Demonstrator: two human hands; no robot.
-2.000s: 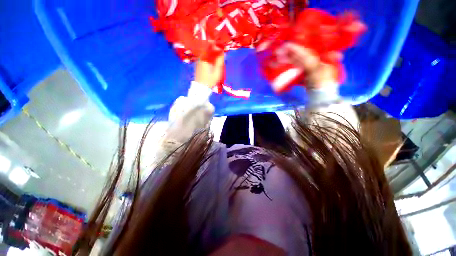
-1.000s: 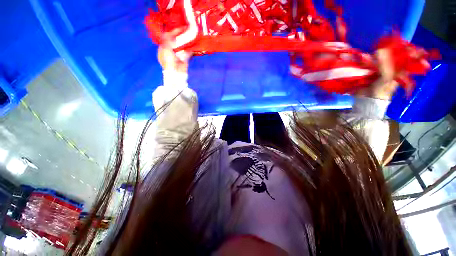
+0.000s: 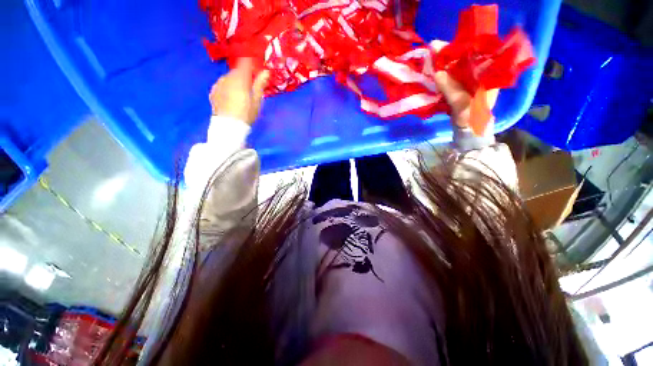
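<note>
A tangled pile of red-and-white strips (image 3: 315, 36) lies in a large blue plastic bin (image 3: 172, 93), cut off by the top edge. My left hand (image 3: 240, 93) is at the pile's near left edge, its fingers at a red strip; whether they grip it is hard to tell. My right hand (image 3: 458, 96) is near the bin's right rim, closed on a gathered bunch of red strips (image 3: 483, 53) with ends sticking out. Red strips with white stripes run from this bunch leftwards to the pile.
A second blue bin (image 3: 36, 107) is at the left edge. A darker blue plastic crate or stool (image 3: 594, 93) is outside the bin at the right. A brown cardboard box (image 3: 551, 182) is below it. Stacked red goods (image 3: 79, 336) are at lower left. Long hair hangs across the lower view.
The strip stretched between both hands one second ago is no longer taut. My right hand has moved left with the bunch, back over the bin. My left hand has moved slightly.
</note>
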